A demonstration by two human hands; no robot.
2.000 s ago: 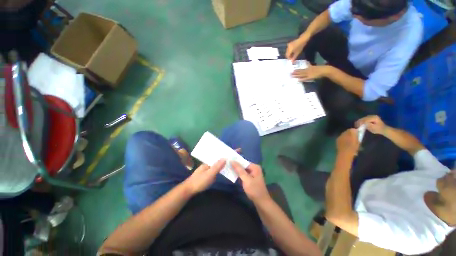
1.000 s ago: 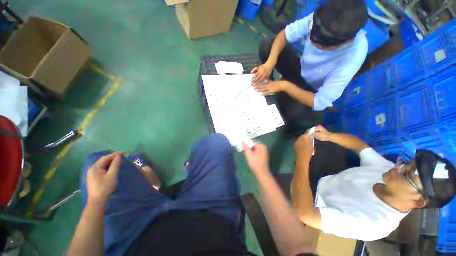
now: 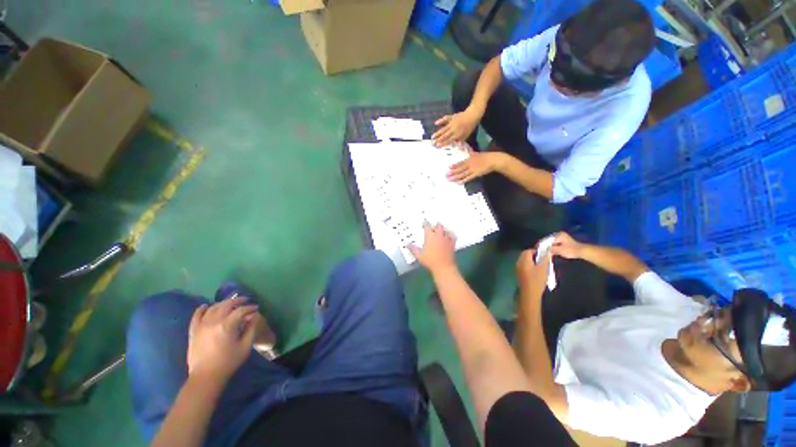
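A pile of white printed sheets (image 3: pixel 397 188) lies on a dark grid-topped crate (image 3: pixel 353 122) ahead of me. My right hand (image 3: pixel 435 245) rests on the near edge of the pile, palm down; I cannot tell whether it grips a sheet. My left hand (image 3: pixel 225 336) is over my left knee, fingers bent, with no paper visible in it. Small white folded leaflets (image 3: pixel 398 128) lie at the far end of the crate.
A person in a light blue shirt (image 3: pixel 559 122) has both hands on the sheets. A person in a white shirt (image 3: pixel 628 358) holds a small white paper. Open cartons (image 3: pixel 105 122), blue crates (image 3: pixel 698 201) and a red chair (image 3: pixel 10 314) stand around.
The folded white paper has left my hands. My right hand has moved forward onto the sheets, and my left hand has moved away to my left knee. The view has shifted right.
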